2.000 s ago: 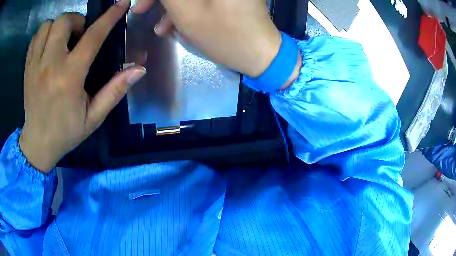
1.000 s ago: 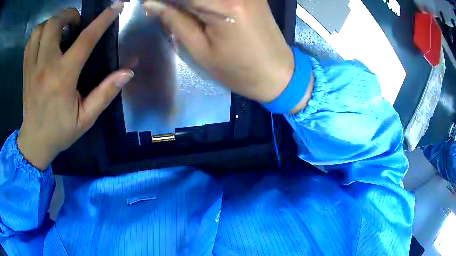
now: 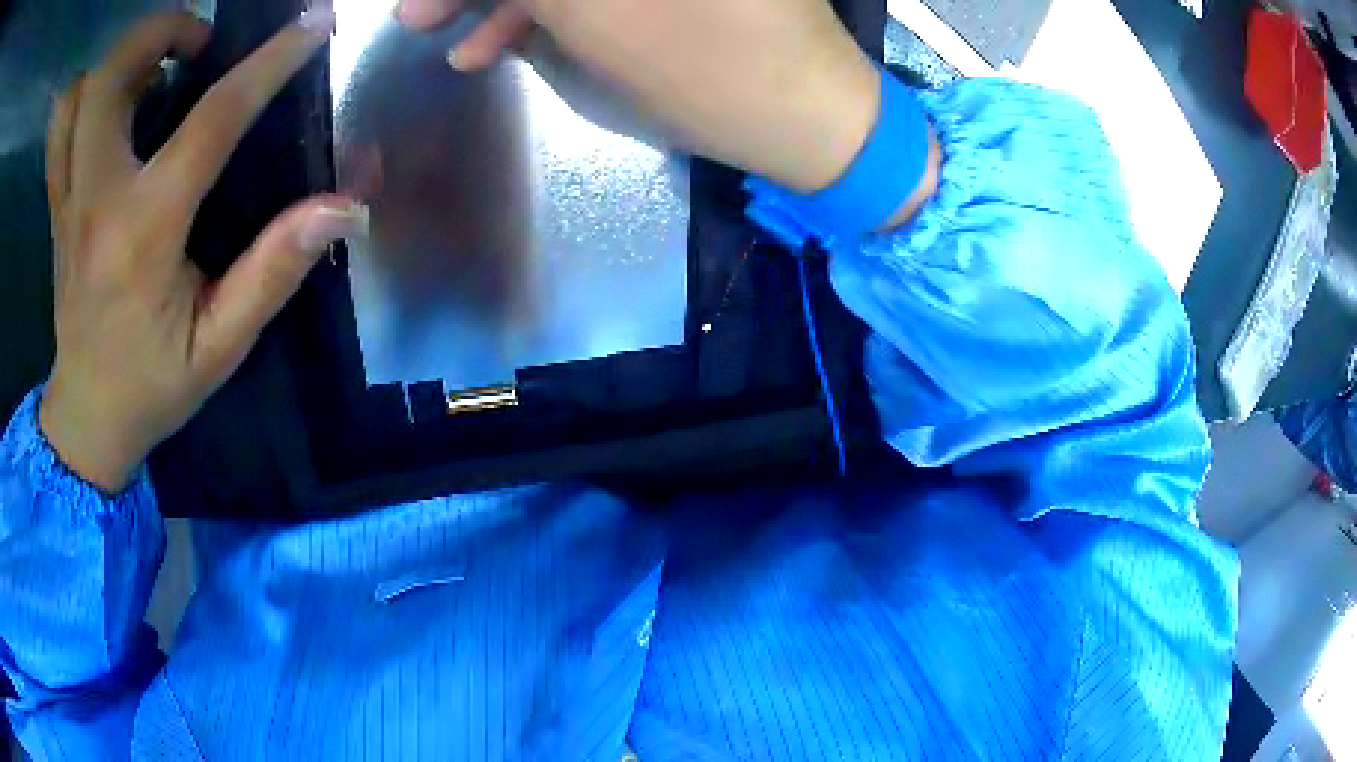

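Observation:
The opened device's large silver rectangle (image 3: pixel 595 268) lies in front of me in a black holding tray (image 3: pixel 595 465). A small gold strip (image 3: pixel 482 399) shows below the silver area. My left hand (image 3: pixel 179 246) lies spread over the left side, its thumb and index fingertip at the silver area's left edge. My right hand (image 3: pixel 670 75) is over the top of the device, partly cut off by the top edge. Its thumb and a finger are near the upper left of the silver area. Whether it holds a tool cannot be seen. It wears a blue wrist strap (image 3: pixel 878 171).
A white backing sheet (image 3: pixel 1131 134) lies right of the work, with grey pads (image 3: pixel 990 30) at its top. A red box (image 3: pixel 1284 90) and a clear strip (image 3: pixel 1280 305) lie farther right. Another person's blue sleeve (image 3: pixel 1322 444) shows at the right edge.
My right hand has moved up towards the top edge since one second ago; the thin tool seen then no longer shows. My left hand has shifted slightly left.

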